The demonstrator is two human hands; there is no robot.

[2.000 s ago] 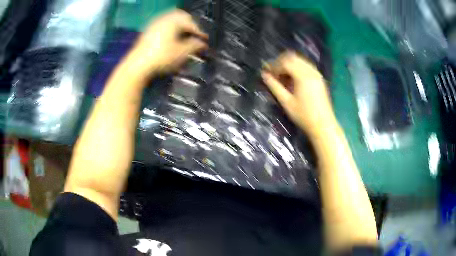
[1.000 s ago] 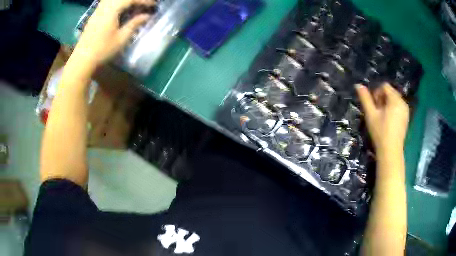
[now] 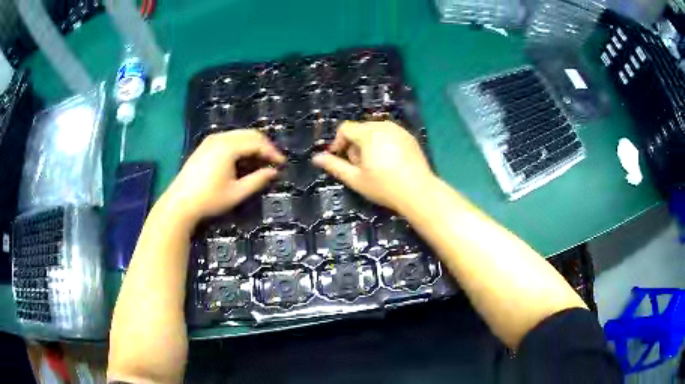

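The large glossy black blister tray (image 3: 300,307) lies in front of me on the green bench top. Its scalloped pockets hold squarish metallic units with round centres, such as one in the front row (image 3: 347,279). My left hand (image 3: 229,169) and my right hand (image 3: 379,161) are over the middle of the tray, a short gap apart. On each hand the thumb and fingertips are bent towards each other. Whether a tiny part sits between the fingertips of either hand cannot be seen. The pockets under my hands are hidden.
A clear parts tray of small black parts (image 3: 41,262) and a smartphone (image 3: 129,214) lie left, with clear film (image 3: 67,150) and a small bottle (image 3: 129,81) behind. Another clear parts tray (image 3: 526,124) and a white wipe (image 3: 629,160) lie right. A blue stool (image 3: 650,330) stands lower right.
My left hand has moved from the left-hand clear tray to above the black tray. My right hand is over the tray's middle. The view has turned, and the tray now appears nearly straight.
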